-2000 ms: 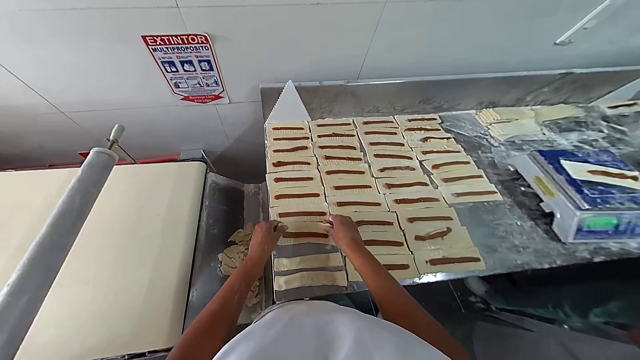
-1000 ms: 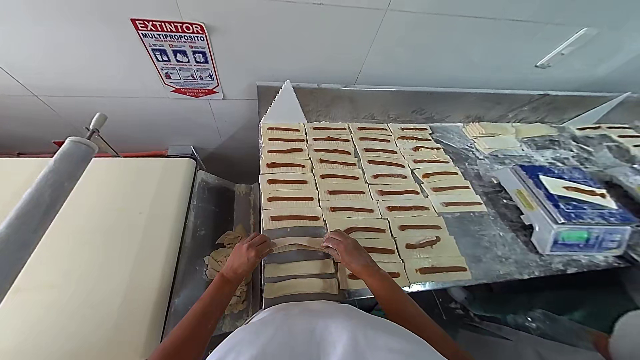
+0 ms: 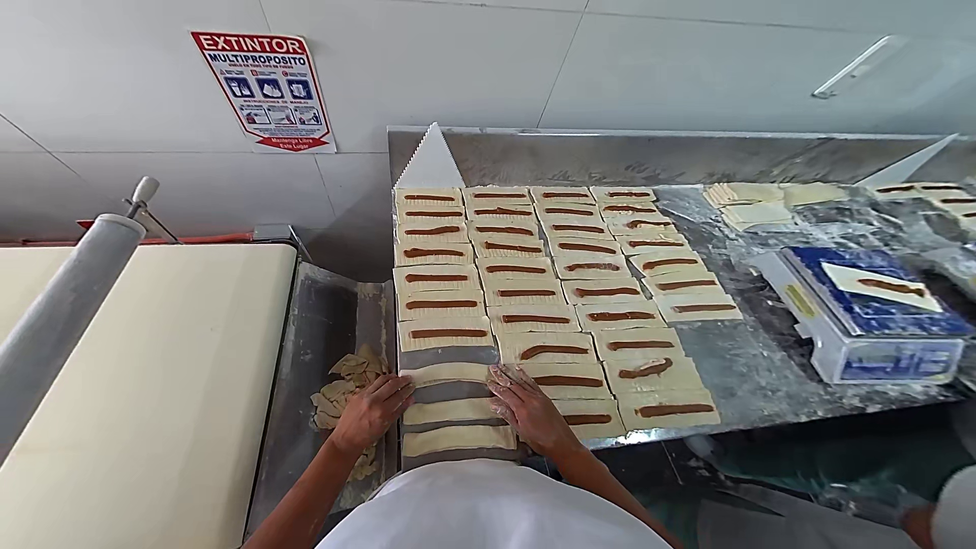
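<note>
My left hand (image 3: 375,409) rests at the left end of a folded dough strip (image 3: 445,373), fingers close together on its tip. At the strip's right end is my right hand (image 3: 534,408), its fingertips on the dough. Two more folded strips, one of them the nearest strip (image 3: 459,440), lie below it toward my apron. Beyond them, flat dough pieces, each with a line of brown filling (image 3: 448,333), stand in columns on the metal table. Whether the fingers pinch the strip is not plain.
Left of the table, dough scraps (image 3: 345,385) lie in a metal trough beside a cream conveyor belt (image 3: 164,343) and a roller (image 3: 69,305). A blue scale (image 3: 877,335) bears a filled dough piece (image 3: 881,287). Plain dough sheets (image 3: 755,216) and a white toothed scraper (image 3: 431,162) are farther back. Part of another person (image 3: 953,507) shows at lower right.
The filled piece between my hands two seconds ago is now a folded strip with no filling showing. Both hands have stayed at its ends. Part of another person has come in at lower right.
</note>
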